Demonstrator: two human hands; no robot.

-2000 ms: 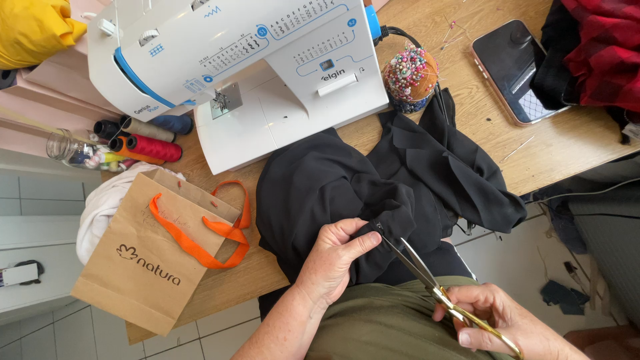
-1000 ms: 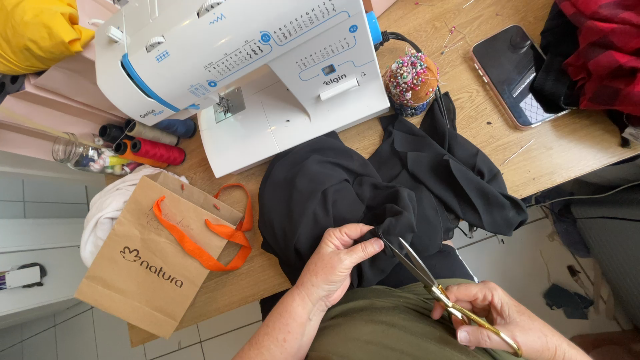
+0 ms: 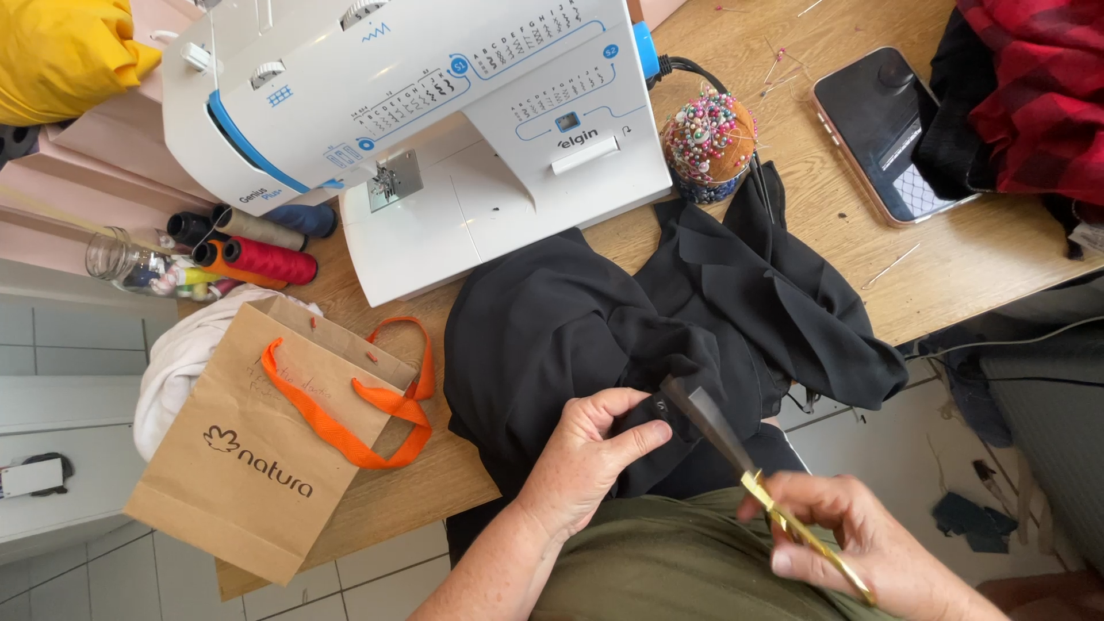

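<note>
Black fabric [image 3: 552, 319] lies bunched over the table's front edge and hangs toward the lap. My left hand [image 3: 595, 457] pinches a fold of it between thumb and fingers, where a small light mark shows. Gold-handled scissors [image 3: 716, 431] are in my right hand [image 3: 837, 535], their blades pointing up and left, close to the pinched edge. The blade tips look slightly apart and blurred; whether fabric lies between them I cannot tell.
An Elgin sewing machine [image 3: 414, 103] stands behind the fabric. Right of it are a pincushion [image 3: 709, 142], a smartphone [image 3: 888, 138], loose pins and red plaid cloth [image 3: 1044, 95]. Thread spools [image 3: 272, 259], a glass jar [image 3: 110, 254] and a paper bag [image 3: 250, 448] are at the left.
The scissor blades have moved nearer to each other, and the fingers of my right hand have shifted on the handles. My left hand keeps its pinch on the black fabric.
</note>
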